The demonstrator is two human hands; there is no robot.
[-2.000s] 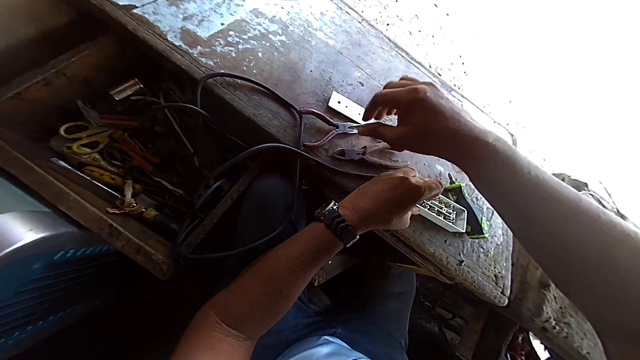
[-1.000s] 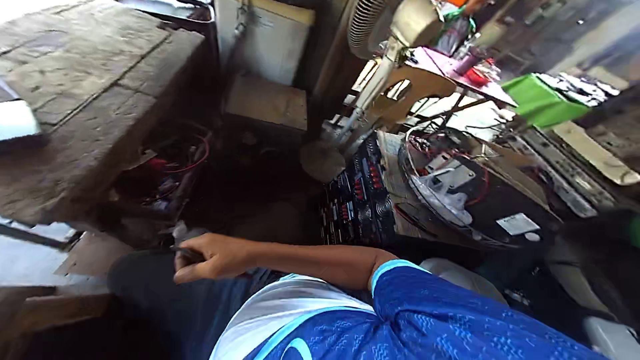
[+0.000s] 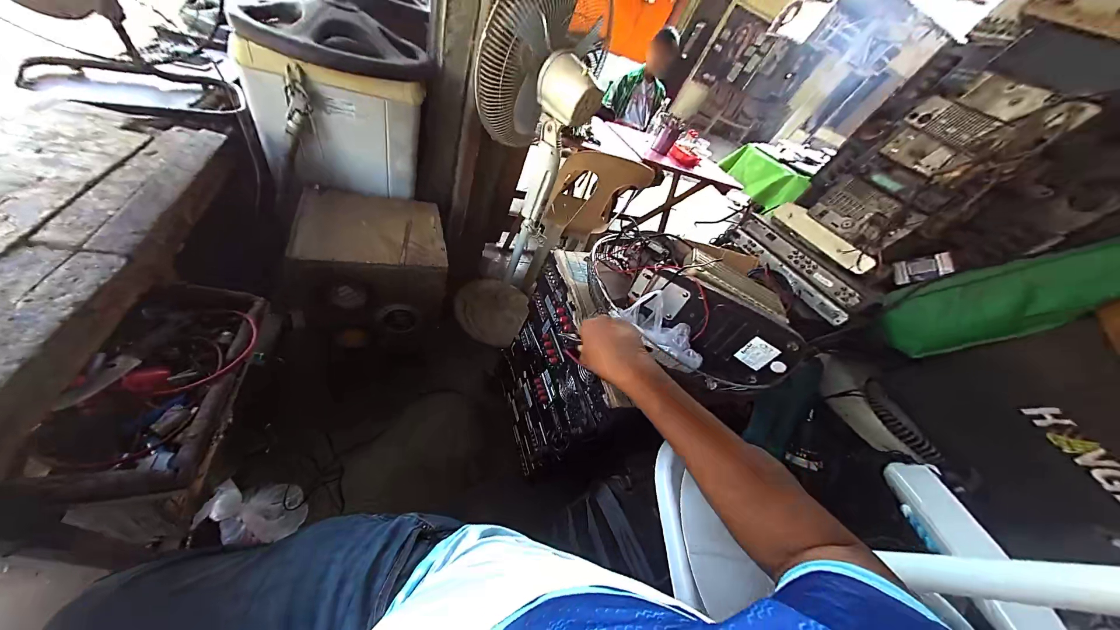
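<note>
My right hand (image 3: 612,350) reaches out at the centre with curled fingers, at the top edge of a stack of black electronic units with red parts (image 3: 547,350). Close beside it lie a clear plastic bag (image 3: 669,337), loose wires and a black appliance casing (image 3: 744,337) with a white label. The fingertips face away from the camera, so whether they grip anything cannot be told. My left hand is out of the frame.
A pedestal fan (image 3: 569,87) stands behind the stack, near a brown plastic chair (image 3: 604,184). A wooden workbench (image 3: 105,201) and an open drawer of wires (image 3: 227,411) are at left. A white chair (image 3: 700,534) is beside me. A person (image 3: 639,92) sits farther back.
The view has swung from the bench with pliers to the stack and fan. Since one second ago, my right hand has moved from near my legs to the stack's top edge.
</note>
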